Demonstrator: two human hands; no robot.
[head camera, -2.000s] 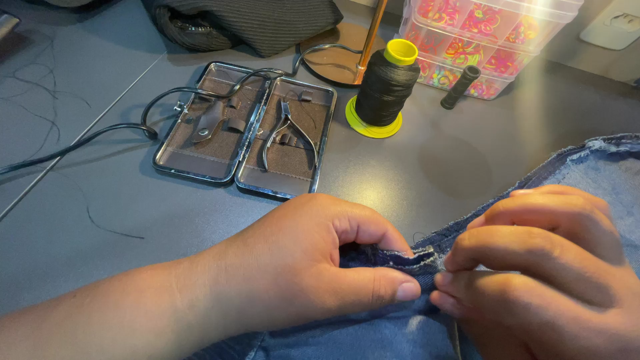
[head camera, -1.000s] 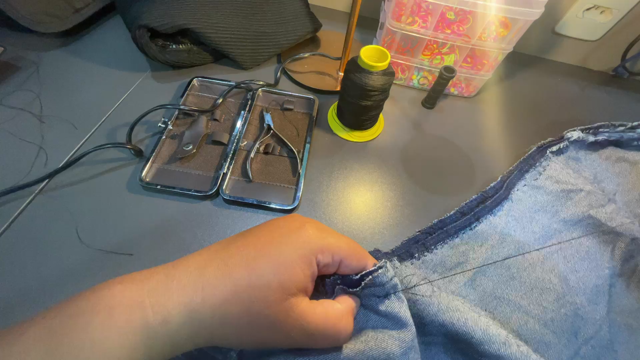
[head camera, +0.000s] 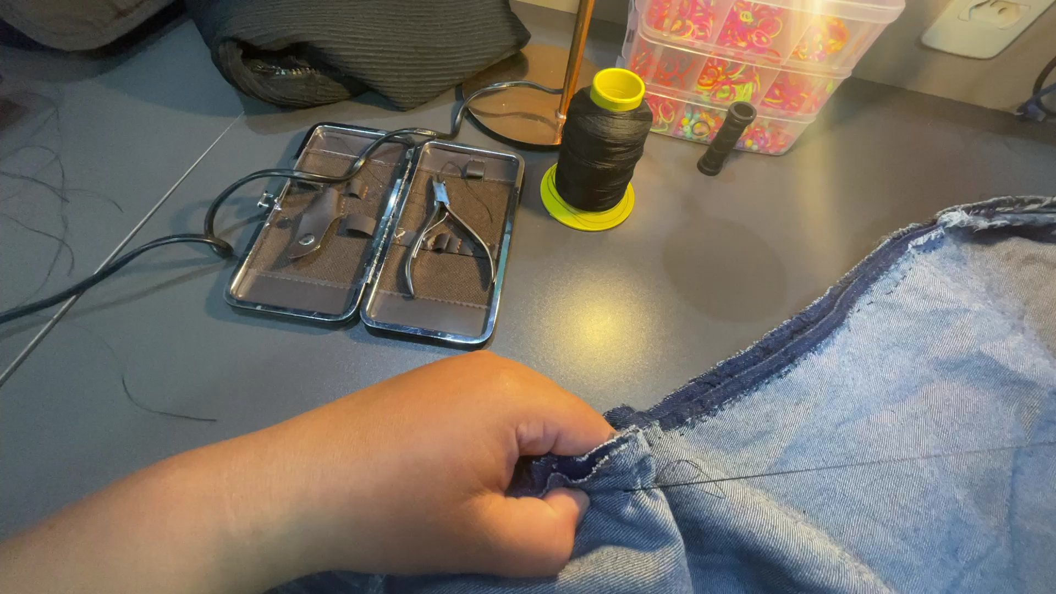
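Observation:
My left hand (head camera: 462, 478) pinches the frayed seam of a blue denim garment (head camera: 924, 355) between thumb and fingers, near the bottom middle. A dark thread (head camera: 808, 472) runs taut from the gathered denim beside my fingertips to the right edge of the view. My right hand is out of view. Beyond my left hand lies an open manicure case (head camera: 375, 239) with metal cuticle nippers (head camera: 443, 223) in its right half. A spool of black thread (head camera: 605, 148) stands upright on its yellow base, to the right of the case.
A black cable (head camera: 272, 175) crosses the case from the left to a lamp's round base (head camera: 520, 103). Behind stand a clear plastic organizer (head camera: 742, 66) of colourful bands and a small black tube (head camera: 726, 139). Dark ribbed fabric (head camera: 371, 45) lies at the back; a wall socket (head camera: 986, 21) is top right.
My right hand, beside my left at the seam two seconds ago, has gone out of view on the right. The thread now stretches across the denim. My left hand still pinches the seam.

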